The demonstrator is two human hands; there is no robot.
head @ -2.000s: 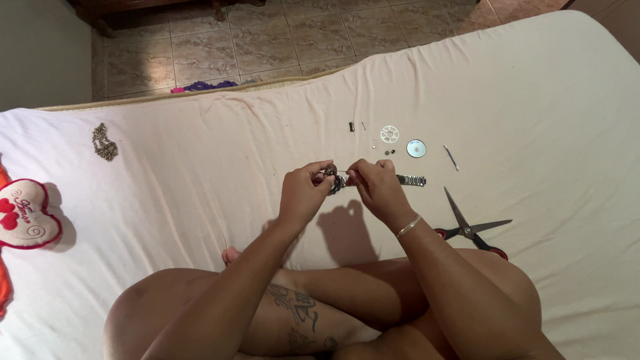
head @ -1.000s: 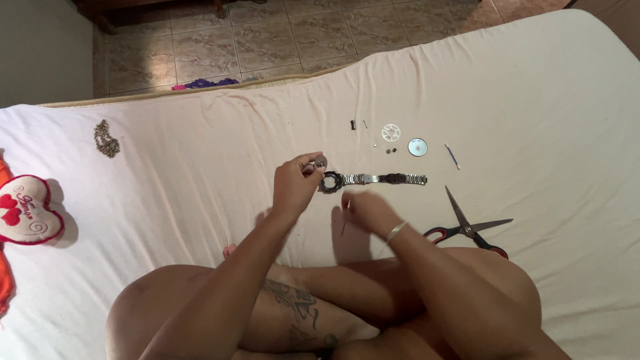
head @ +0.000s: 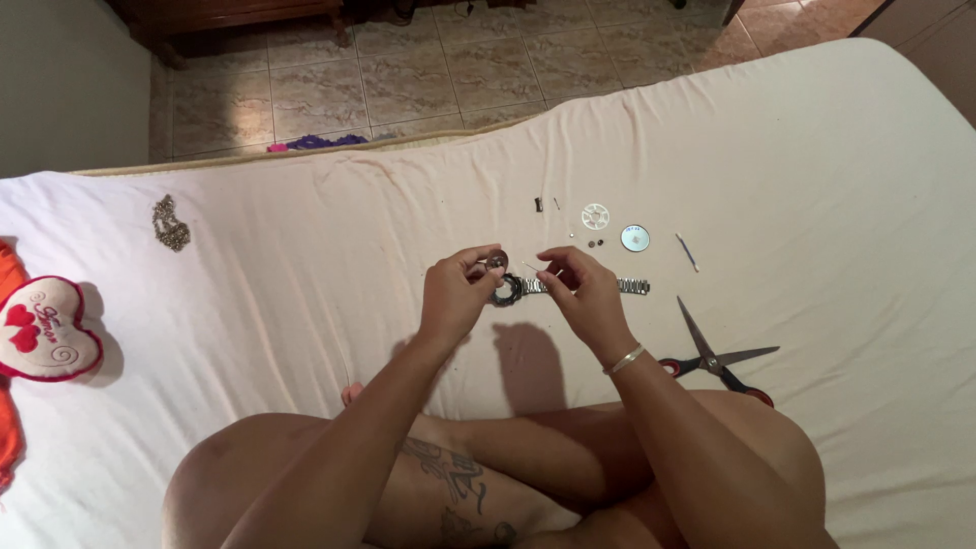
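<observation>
My left hand (head: 457, 293) grips a small round dark metal part (head: 496, 261), which looks like a watch movement or dial, between thumb and fingers. Just below it, a watch case (head: 506, 290) with an open ring lies on the sheet, joined to a metal link bracelet (head: 634, 286) that runs right beneath my other hand. My right hand (head: 581, 293) pinches a thin pin-like piece (head: 531, 267), its tip pointing left toward the round part. Beyond the hands lie a pale spoked ring (head: 595, 216), a shiny disc (head: 635, 238) with marks on it, and several tiny dark parts (head: 592, 244).
Open scissors (head: 711, 361) lie by my right knee, and a cotton swab (head: 687, 252) is farther up. A metal chain (head: 171, 223) and a heart-shaped cushion (head: 52, 328) are at the left. The bed sheet (head: 305, 305) is wrinkled; tiled floor (head: 404, 76) shows past the bed's edge.
My right hand has risen from below the bracelet, carrying the thin piece up beside the round part. Two seconds ago both hands were close together over the watch case.
</observation>
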